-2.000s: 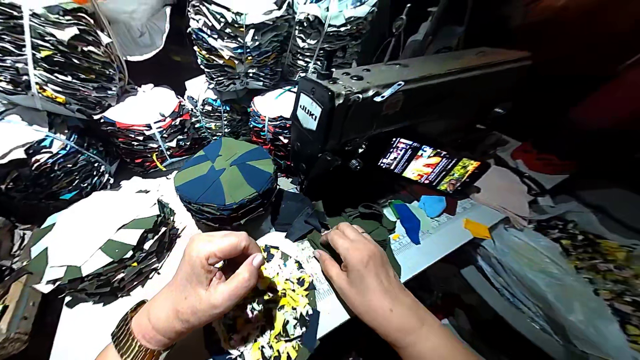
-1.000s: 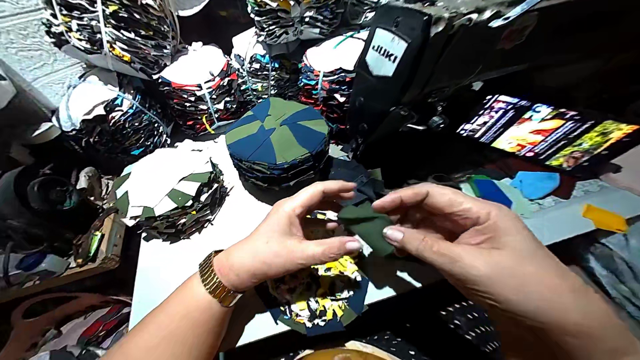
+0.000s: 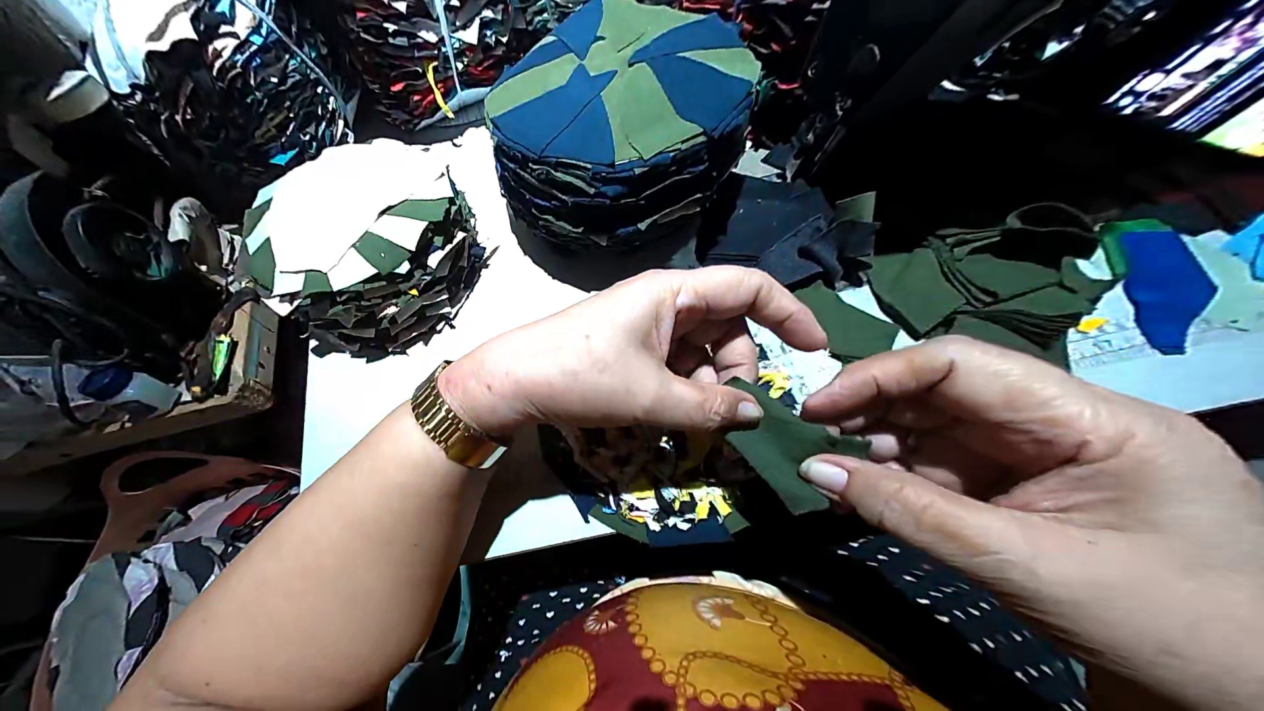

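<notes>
A dark green fabric piece (image 3: 790,459) is pinched between my two hands above the table's front edge. My left hand (image 3: 642,360), with a gold watch at its wrist, holds the piece's upper left corner under the thumb. My right hand (image 3: 978,464) grips its right side between thumb and fingers. Beneath them, partly hidden, lies a round bundle of yellow, white and dark fabric scraps (image 3: 681,504). Behind my left hand stands a round stack topped with blue and green fabric wedges (image 3: 622,99). Beyond my right hand lie stacked dark green fabric pieces (image 3: 978,281).
A round bundle of white and green cloth (image 3: 346,237) sits on the white table (image 3: 395,415) at left. Blue fabric (image 3: 1170,286) lies at right, below a lit screen (image 3: 1195,69). A wooden box (image 3: 252,365) and a pink basket (image 3: 114,504) stand at far left.
Two seconds ago my hands were apart, the right one at the dark green fabric beside the sewing machine. Now both hold one green piece together. The view has moved closer and downward.
</notes>
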